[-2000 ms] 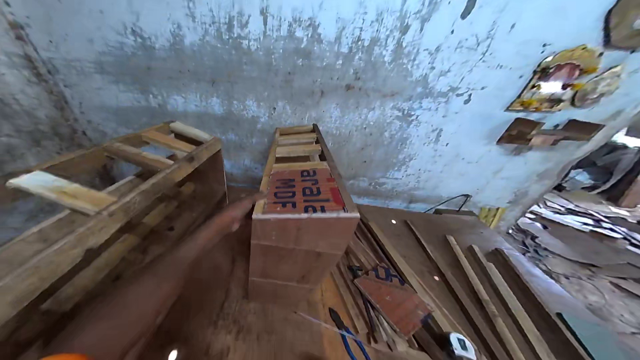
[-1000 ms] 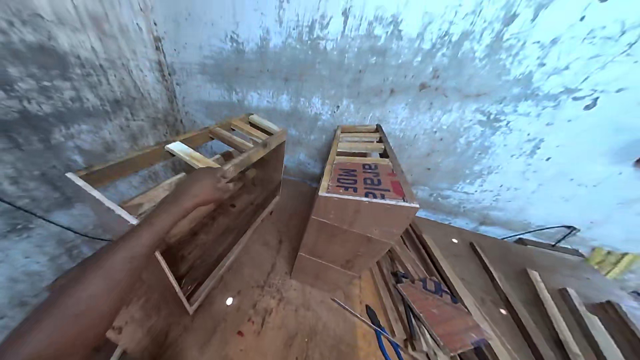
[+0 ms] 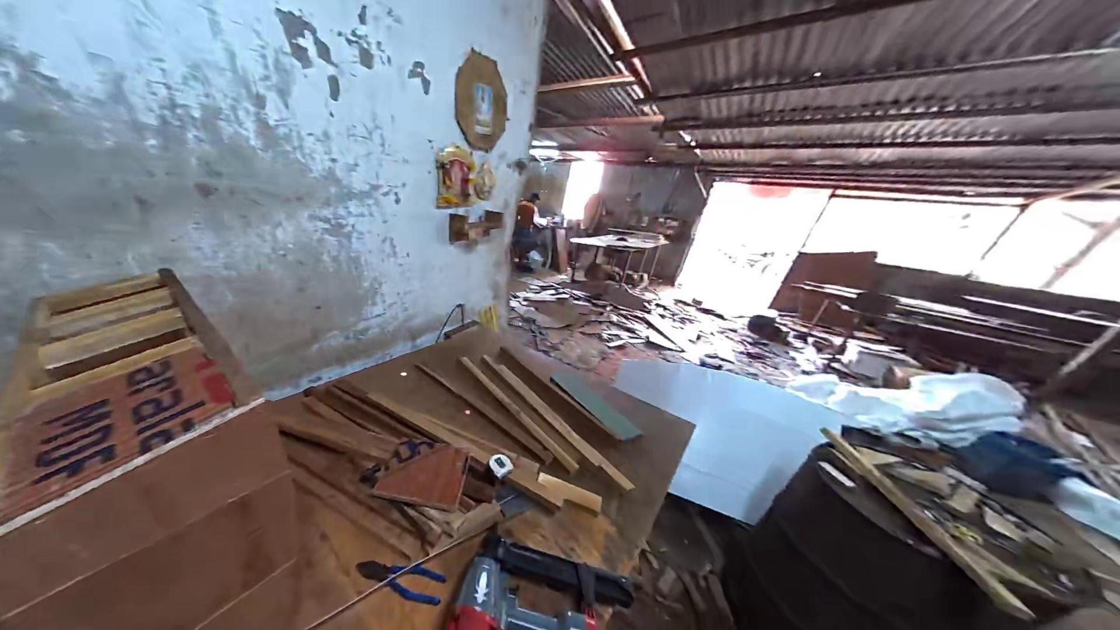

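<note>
Neither of my hands shows at this moment. A box-like wooden frame (image 3: 131, 516) with slats across its top and a panel bearing printed letters stands at the left. Blue-handled pliers (image 3: 401, 581) lie on the worktable (image 3: 569, 525) to its right. At the bottom edge is a grey, red and black nail gun (image 3: 525, 586), partly cut off. A white tape measure (image 3: 500, 466) rests among wooden strips (image 3: 516, 407) and short offcuts. Beside it lies a reddish-brown board piece (image 3: 426, 477).
Past the table's right edge are a pale sheet (image 3: 726, 433) and a dark drum (image 3: 831, 534) piled with scraps. Wood debris (image 3: 630, 319) covers the floor behind. A person (image 3: 527, 223) is far back near another table (image 3: 619, 242). A stained wall (image 3: 262, 175) rises behind the worktable.
The view has swung far to the right. One second ago a hand was on the slatted frame at the left; that hand and that frame are now out of view.
</note>
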